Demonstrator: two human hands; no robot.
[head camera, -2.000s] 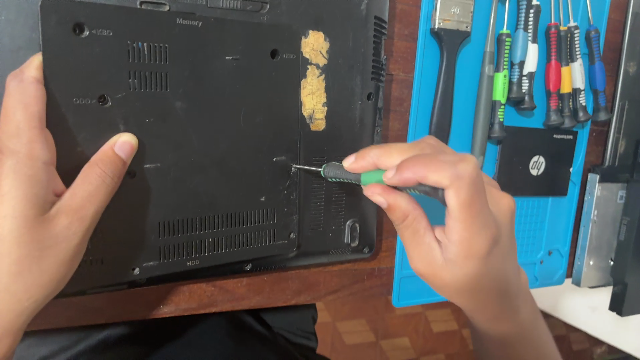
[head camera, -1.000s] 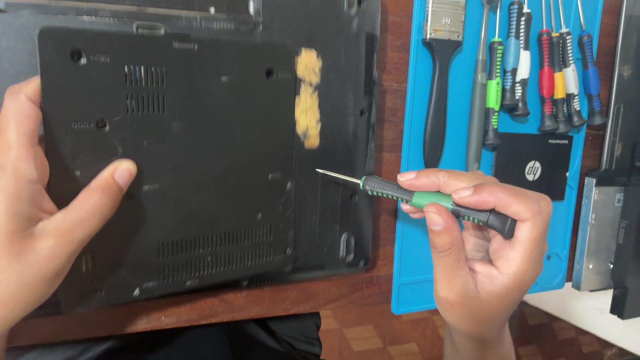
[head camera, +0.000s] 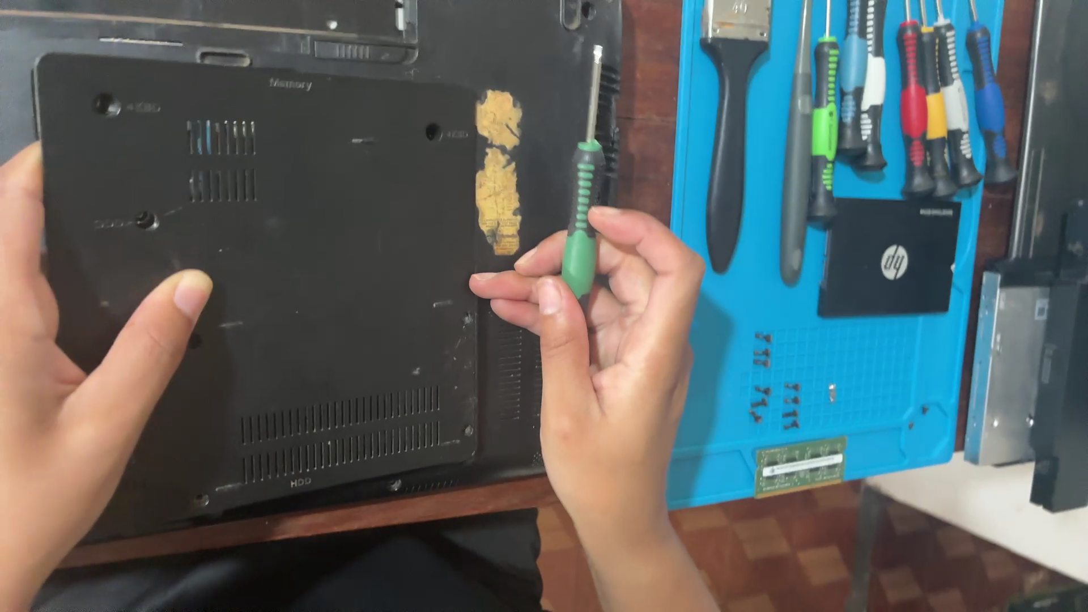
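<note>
A black plastic laptop bottom cover panel (head camera: 331, 238), with vent slots and screw holes, lies over the underside of a laptop (head camera: 544, 51). My left hand (head camera: 93, 374) grips the panel's left edge, thumb on top and the other fingers partly hidden behind it. In my right hand (head camera: 612, 331) is a green and black precision screwdriver (head camera: 585, 204), its tip pointing up and away from the panel. The fingertips of that hand are close to the panel's right edge; whether they touch it I cannot tell. Torn yellowish sticker remains (head camera: 499, 200) show on the laptop beside the panel.
On a blue silicone mat (head camera: 714, 365) at right are a flat brush (head camera: 727, 153), a grey tool (head camera: 796, 170), several screwdrivers (head camera: 914, 110), a black HP drive (head camera: 890, 259), small screws (head camera: 792, 406) and a memory module (head camera: 800, 467). A metal drive-like part (head camera: 1003, 365) lies farther right.
My right hand has brought the screwdriver away from the panel's right edge and turned it from pointing left to pointing up. My left hand still holds the panel's left side.
</note>
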